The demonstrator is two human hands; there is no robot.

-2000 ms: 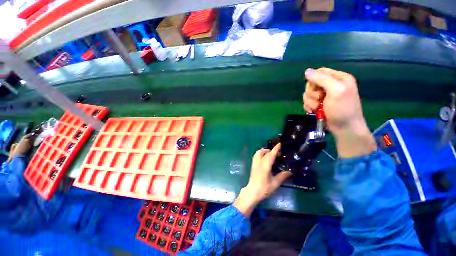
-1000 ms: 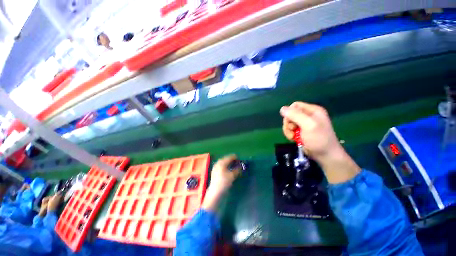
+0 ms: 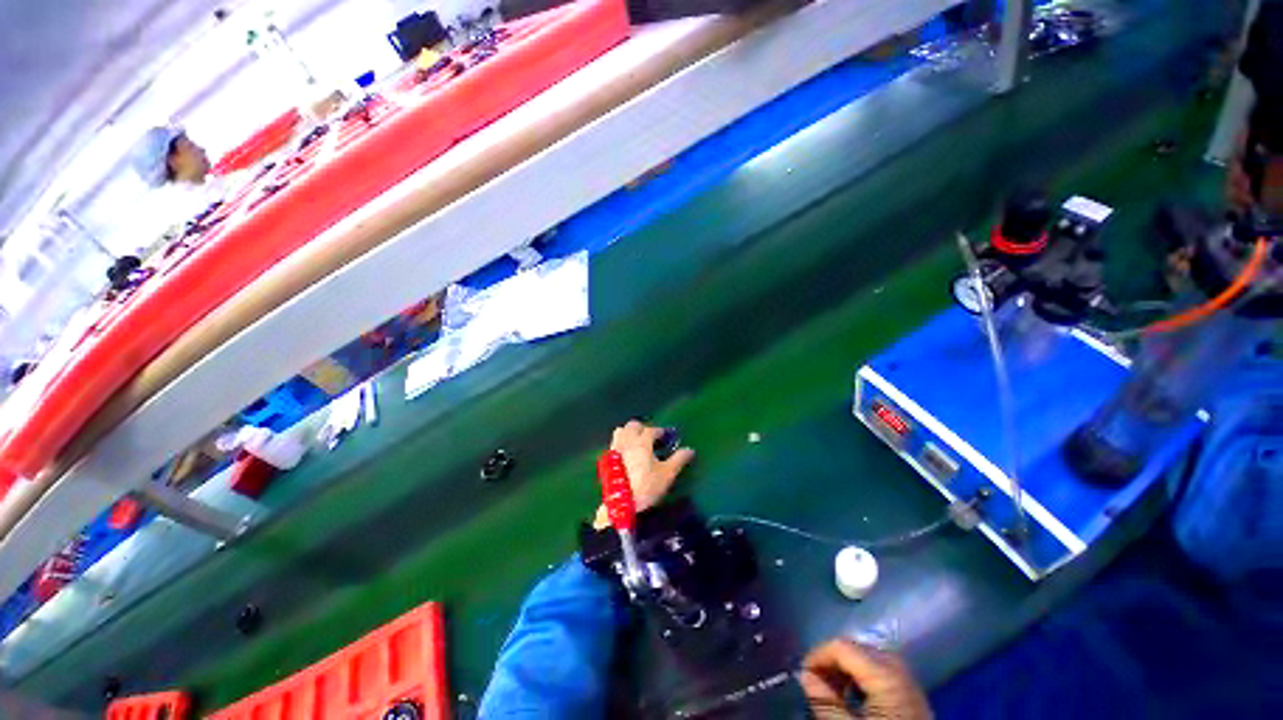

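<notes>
My left hand [image 3: 640, 476] is beyond the press fixture, over the bright green belt strip, with a black round part [image 3: 667, 445] between thumb and fingers. The fixture [image 3: 690, 598] stands at bottom centre. Its red clamp handle [image 3: 616, 492] stands up in front of my left hand, with no hand on it. My right hand [image 3: 861, 682] is low, right of the fixture base, and cut off by the bottom edge. Its fingers are curled near a small dark spot; whether it holds something is unclear. The orange-red parts tray [image 3: 338, 675] is partly in view with a round part [image 3: 404, 712].
A blue-and-white controller box [image 3: 985, 422] is at right, with a thin tube to the fixture and a white round piece [image 3: 856, 571] beside it. A gauge and regulator [image 3: 1020, 260] stand behind. Another black part [image 3: 497, 464] lies on the belt. A raised shelf [image 3: 464, 211] crosses the upper left.
The view has swung right. My right hand has let go of the red handle and moved down beside the fixture. My left hand has moved from beside the tray to the belt behind the fixture.
</notes>
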